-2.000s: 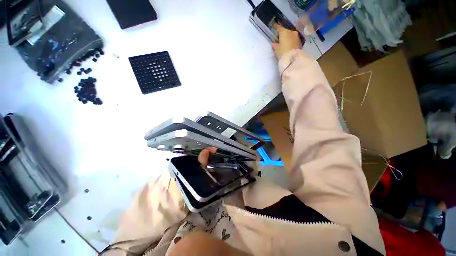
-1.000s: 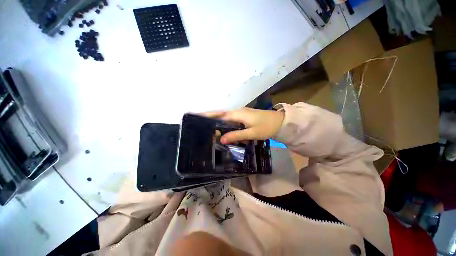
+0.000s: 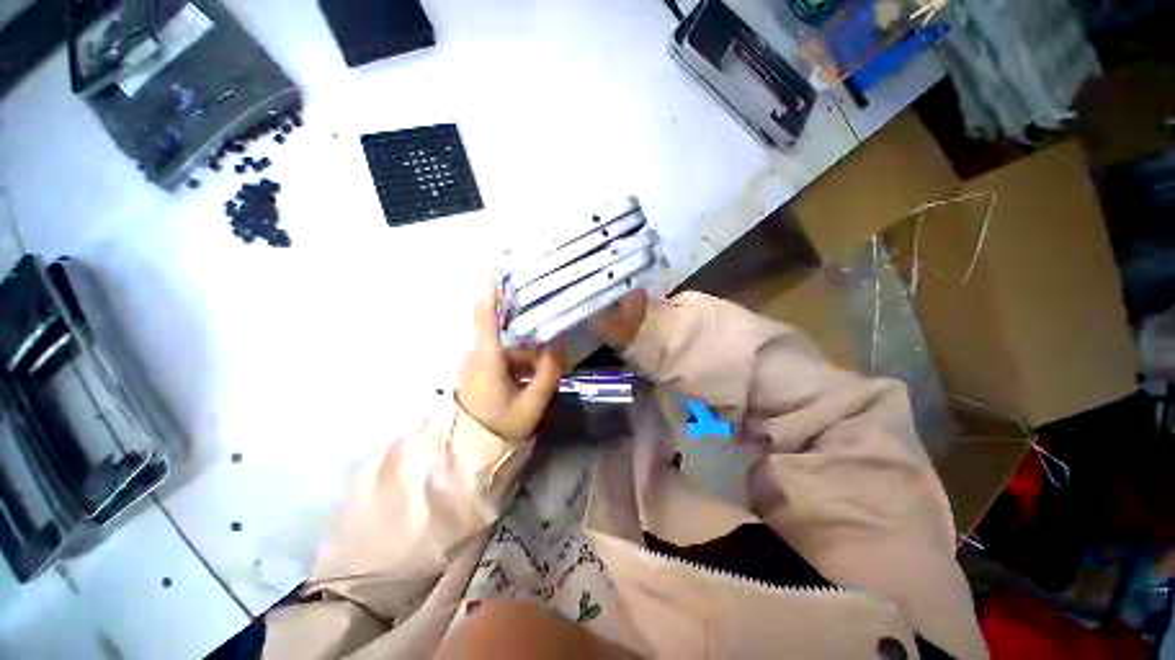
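A stack of several phone frames [image 3: 580, 277] stands on edge between my hands, its silver side edges facing the camera. My left hand [image 3: 506, 387] grips the stack at its left end, fingers around the lower edge. My right hand [image 3: 626, 319] holds its right end from below and is mostly hidden by the stack and sleeve. A dark frame with a shiny purple strip [image 3: 599, 387] shows just under the stack, near my lap; what holds it is unclear.
A dotted black parts tray [image 3: 423, 174] lies beyond the stack. Loose black pieces [image 3: 258, 213] and a dark parts bag [image 3: 193, 90] are at upper left. Frame piles [image 3: 77, 426] are at far left. More frames [image 3: 744, 71] stand at upper right. An open carton [image 3: 1031, 284] is at right.
My right hand reached the frames at the upper right, then came back over the held frames. The stack is now turned on edge between both hands, and my left hand has come into view.
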